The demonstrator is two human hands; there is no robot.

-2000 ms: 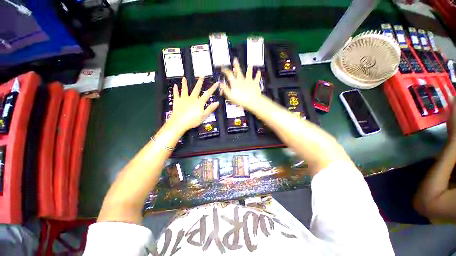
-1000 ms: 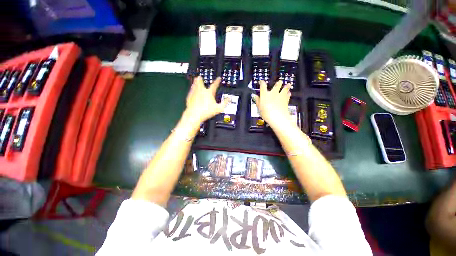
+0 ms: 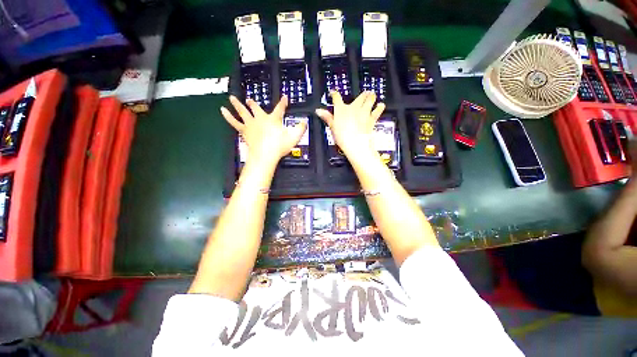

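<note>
A black foam tray [image 3: 335,183] lies on the bench in front of me. Several open flip phones [image 3: 332,36] stand in its far row with white screens and black keypads toward me. A closed phone [image 3: 417,67] is at the far right pocket. The near row holds closed phones [image 3: 426,137], some with white labels, partly under my hands. My left hand [image 3: 267,130] is spread with fingertips at the keypads of the two left open phones. My right hand [image 3: 353,124] is spread with fingertips at the keypads of the two right ones. Neither hand holds anything.
Two batteries [image 3: 343,218] lie at the near bench edge by shiny film. A small red phone [image 3: 469,124], a smartphone [image 3: 518,151] and a fan [image 3: 534,75] are at right. Red trays [image 3: 571,145] with phones stand far right; more red trays [image 3: 91,181] at left. Another person's arm [image 3: 609,244] is at right.
The view has shifted. The open phones now show fully behind my hands, which earlier covered parts of them. My hands have moved from close together to apart, and stay over the keypads' near ends.
</note>
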